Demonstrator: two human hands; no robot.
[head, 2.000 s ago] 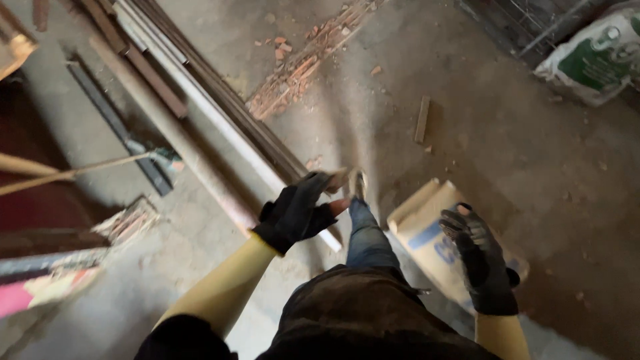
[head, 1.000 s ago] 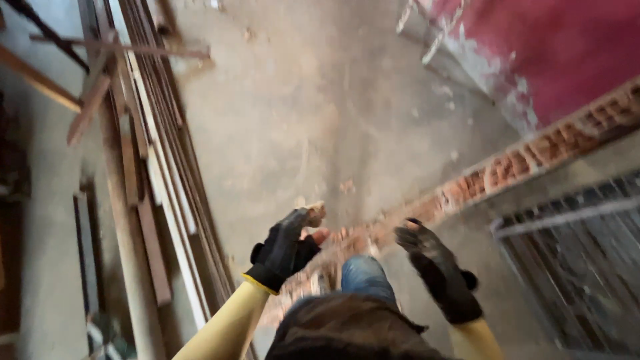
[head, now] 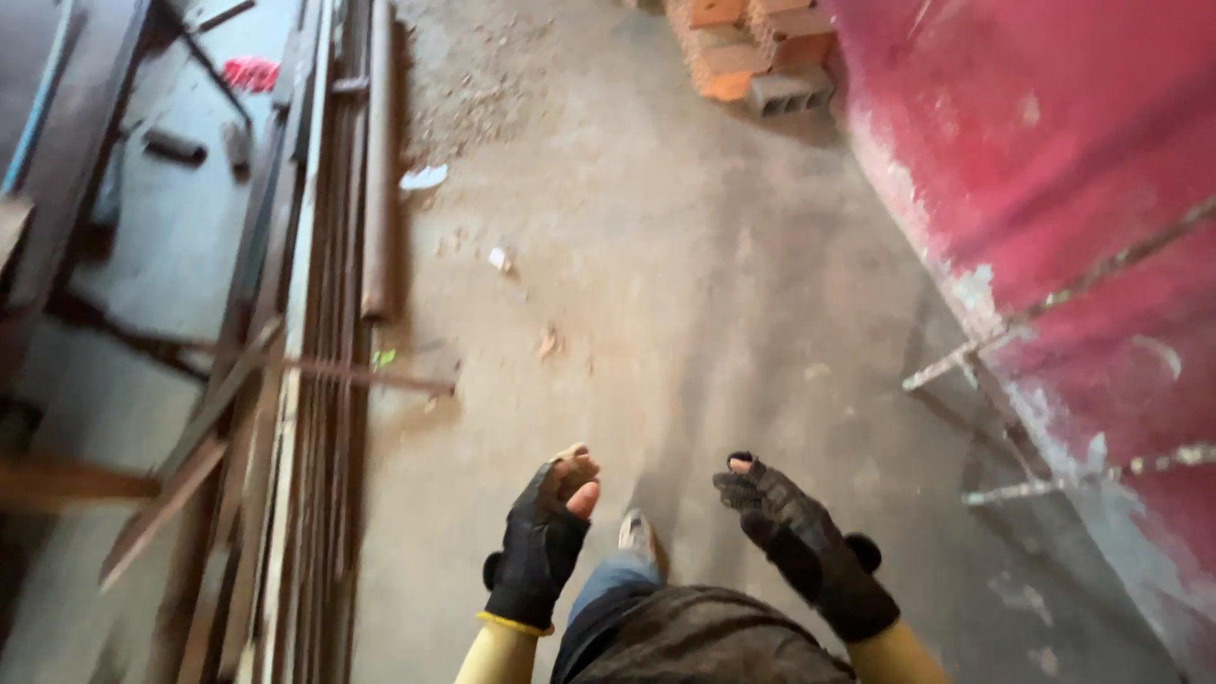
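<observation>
Both hands wear dark gloves with bare fingertips and hang in front of my body above the concrete floor. My left hand is at lower centre, fingers loosely curled and thumb apart, touching nothing. To its right, my right hand has half-bent fingers and also holds nothing. Between and below them show a shoe and a leg in blue jeans.
Long metal pipes and bars lie along the left, with a rusty bar jutting across. Hollow clay bricks are stacked at the top. A red wall runs down the right, with a metal frame against it. Rubble lies upper left.
The view has moved on across the floor: the brick strip and the dark metal grille have left it, and stacked bricks now show. Both hands stay raised and empty.
</observation>
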